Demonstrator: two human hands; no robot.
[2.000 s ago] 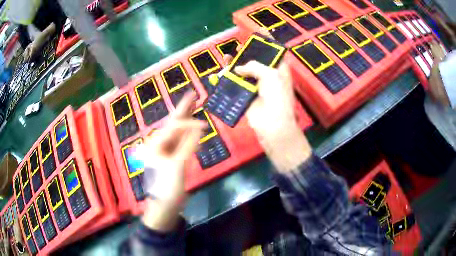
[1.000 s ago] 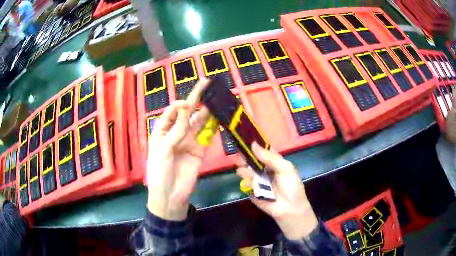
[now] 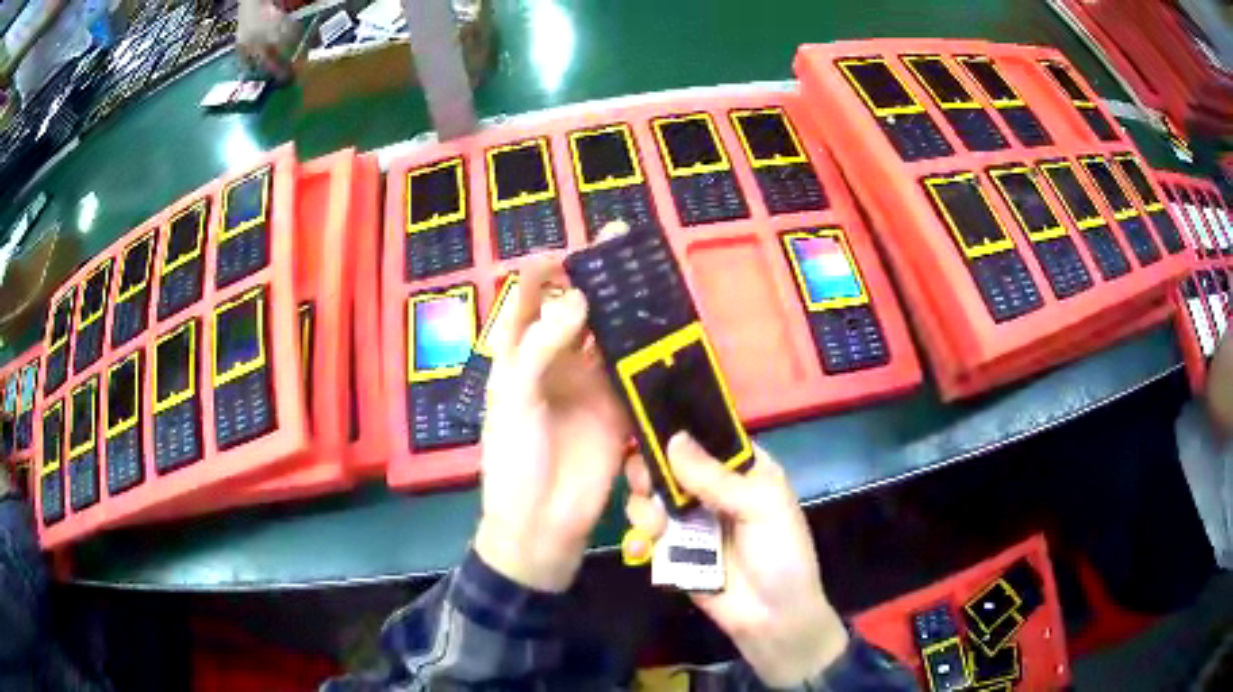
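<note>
A black keypad phone (image 3: 659, 358) with a yellow-framed dark screen is held over the middle foam tray (image 3: 798, 400), its keypad end up and screen end toward me. My right hand (image 3: 757, 548) grips the screen end, thumb on the screen. A white labelled piece (image 3: 690, 552) and a yellow end show under that hand; whether they belong to a second phone I cannot tell. My left hand (image 3: 552, 439) holds the keypad end from the left. A tilted phone (image 3: 473, 376) is partly hidden behind my left hand. Two phones with lit screens (image 3: 442, 331) (image 3: 829, 270) lie in the tray's near row.
Stacked red trays of phones stand at left (image 3: 291, 439) and right (image 3: 933, 354) on the green bench (image 3: 649, 54). A carton (image 3: 354, 75) and another person's hand (image 3: 268, 41) are at the far side. A red tray of jumbled phones (image 3: 1048, 635) is low at right.
The phone has turned so its screen and keypad face me. My left hand has moved right, against its keypad end. The lit phone at the tray's left now shows more fully.
</note>
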